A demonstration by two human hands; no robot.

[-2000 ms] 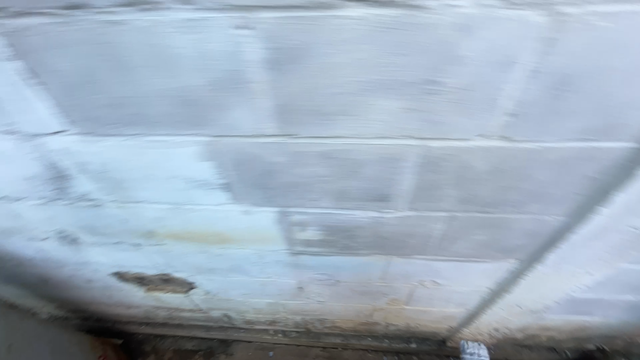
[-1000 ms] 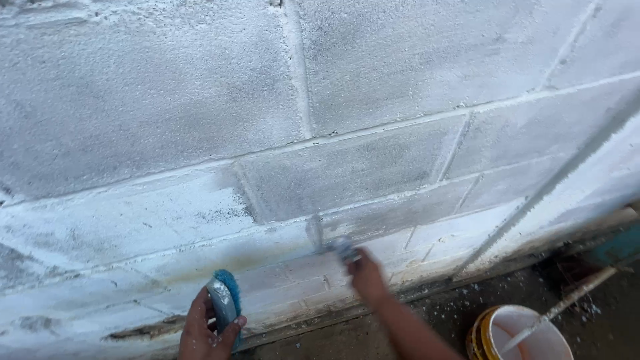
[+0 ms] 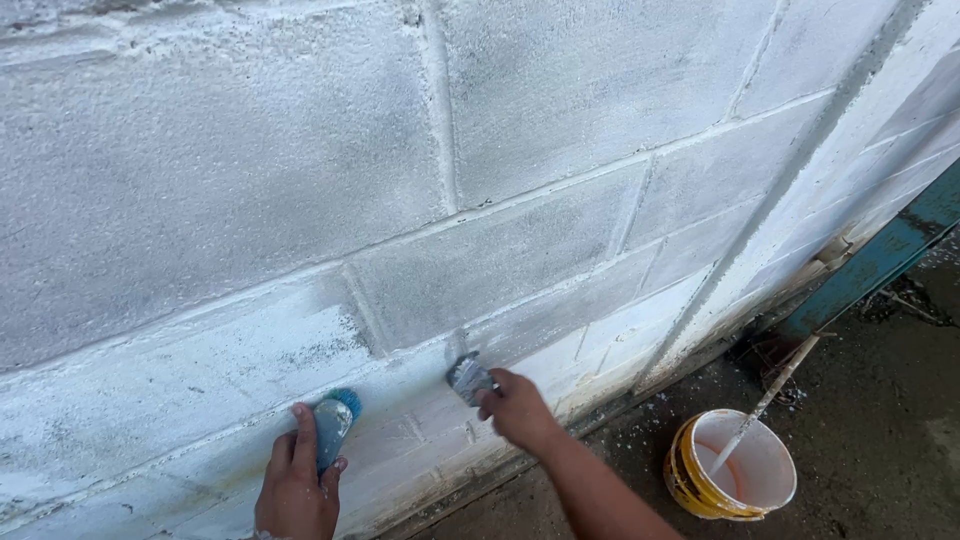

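My left hand [image 3: 300,476] grips a scrubbing brush [image 3: 331,431] with a grey-blue body and blue bristles, close against the block wall [image 3: 540,105]. To its right, my right hand [image 3: 517,409] holds a paint-smeared scraper [image 3: 470,377] by its handle, the broad end at the wall just below a mortar joint. A darker damp-looking mark shows on the wall above the scraper. The wall is whitish-grey, with brighter white paint to the left and lower down. Whether the brush bristles touch the wall, I cannot tell.
A yellow bucket [image 3: 679,469] with a white inside stands on the dark floor [image 3: 862,427] at the lower right, a stick [image 3: 765,397] leaning in it. Behind it a rusty teal metal beam [image 3: 892,247] slants down to the floor. White flecks lie along the wall's base.
Both hands, out of view two seconds ago, show in the later frames with the brush and the scraper. The view has shifted, with more of the bucket and beam now visible.
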